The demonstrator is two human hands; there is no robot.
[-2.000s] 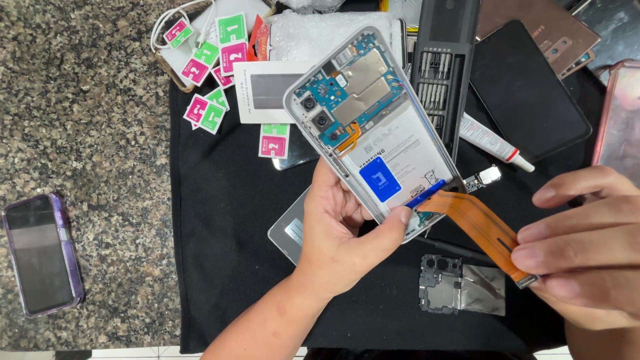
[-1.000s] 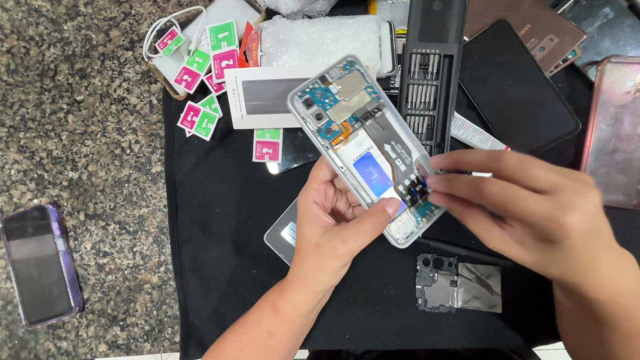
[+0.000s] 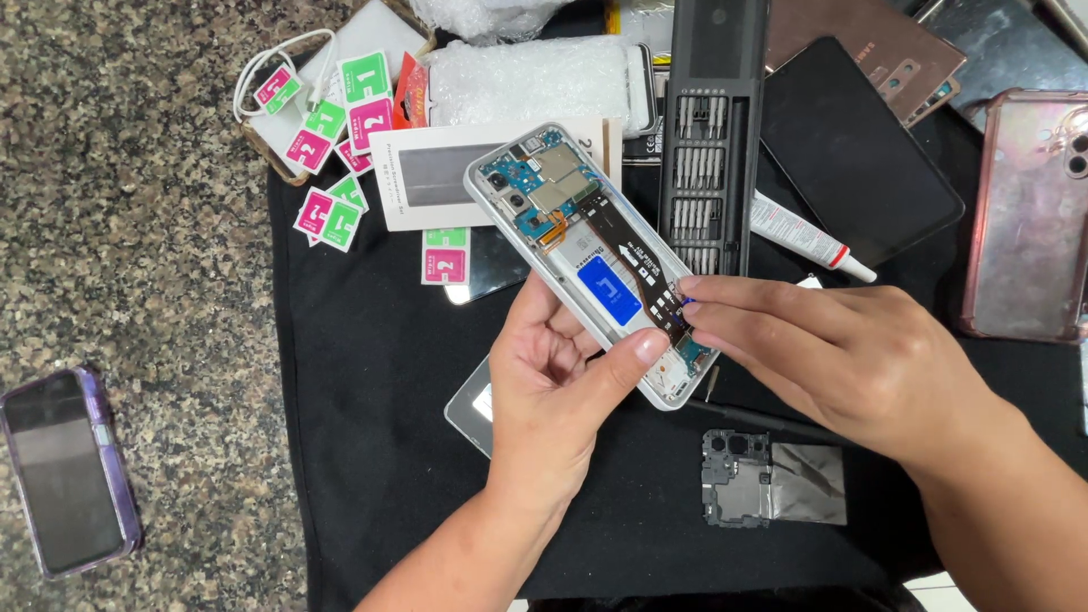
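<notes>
My left hand (image 3: 565,365) holds an opened smartphone (image 3: 544,178) by its silver frame, tilted, thumb at the lower edge. Inside it show a blue circuit board with metal shields, two camera modules and a battery (image 3: 609,290) with a blue sticker. A dark flex cable (image 3: 633,246) with white printing lies lengthwise over the battery, from the board to the lower end. The fingertips of my right hand (image 3: 790,340) are on the cable's lower part, near a small blue piece; the exact contact is hidden.
Behind the phone stand a precision screwdriver bit case (image 3: 710,51), its printed box (image 3: 391,183) and bubble-wrapped items (image 3: 527,81). A glue tube (image 3: 807,238) and dark phone (image 3: 867,153) lie right. A camera bracket (image 3: 735,489) lies on the black cloth, wipe packets (image 3: 327,217) left, a purple-cased phone (image 3: 68,476) far left.
The flex cable, orange side showing and held away from the phone at first, now lies dark side up over the battery. My right hand has moved in to the phone.
</notes>
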